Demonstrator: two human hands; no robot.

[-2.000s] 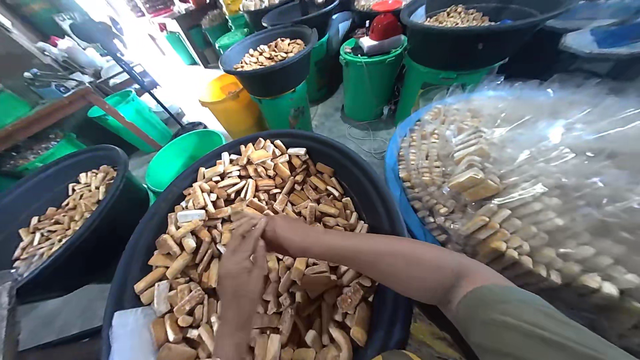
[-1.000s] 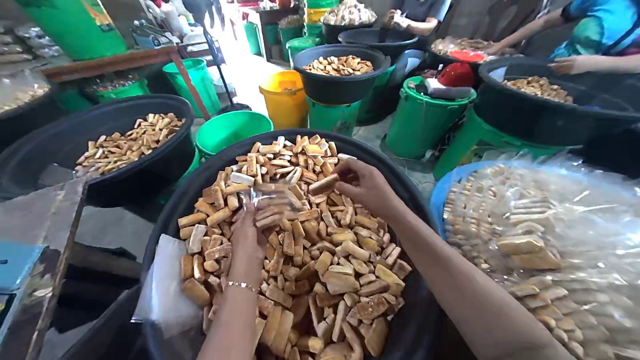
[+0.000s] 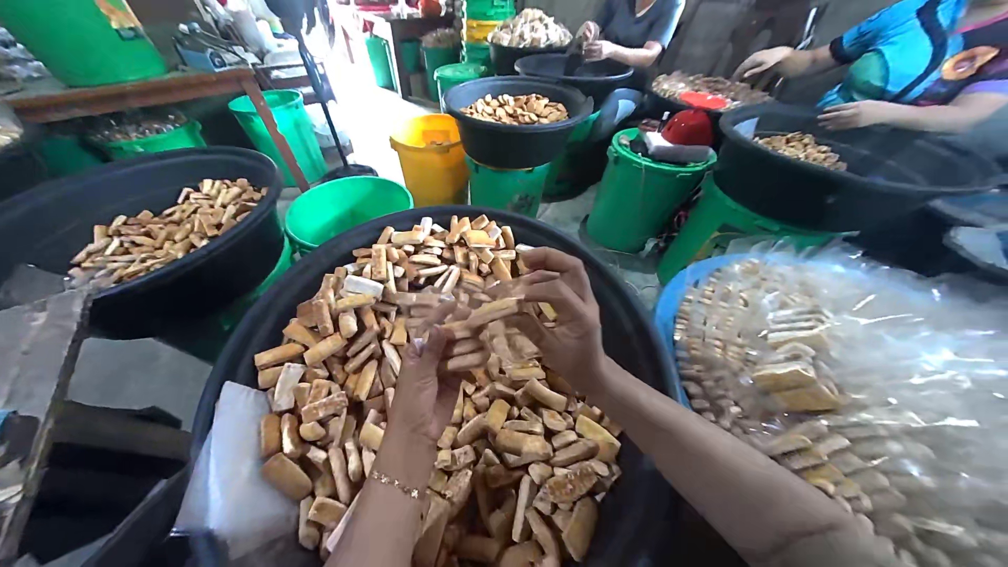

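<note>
A big black plastic tub (image 3: 236, 354) full of baked biscuit sticks (image 3: 520, 445) lies right below me. Over its middle, my left hand (image 3: 433, 370), with a bracelet at the wrist, is closed around a clear plastic bag partly filled with sticks. To its right, my right hand (image 3: 563, 315) holds a biscuit stick (image 3: 494, 311) between thumb and fingers, close to the bag's contents. The bag's mouth is blurred and hard to make out. A stack of clear plastic bags (image 3: 240, 465) rests on the tub's left side.
At the right, a blue-rimmed tub (image 3: 669, 291) holds filled clear bags. Another black tub of sticks (image 3: 272, 173) stands at the left, beside a green bucket (image 3: 346, 209). Beyond are a yellow bucket (image 3: 429, 161), green lidded buckets and more tubs. Co-workers' hands (image 3: 854, 114) show at the upper right.
My hands were together low over the sticks two seconds ago; they are now apart. Since one second ago, my right hand has brought a stick to the bag. The view has shifted.
</note>
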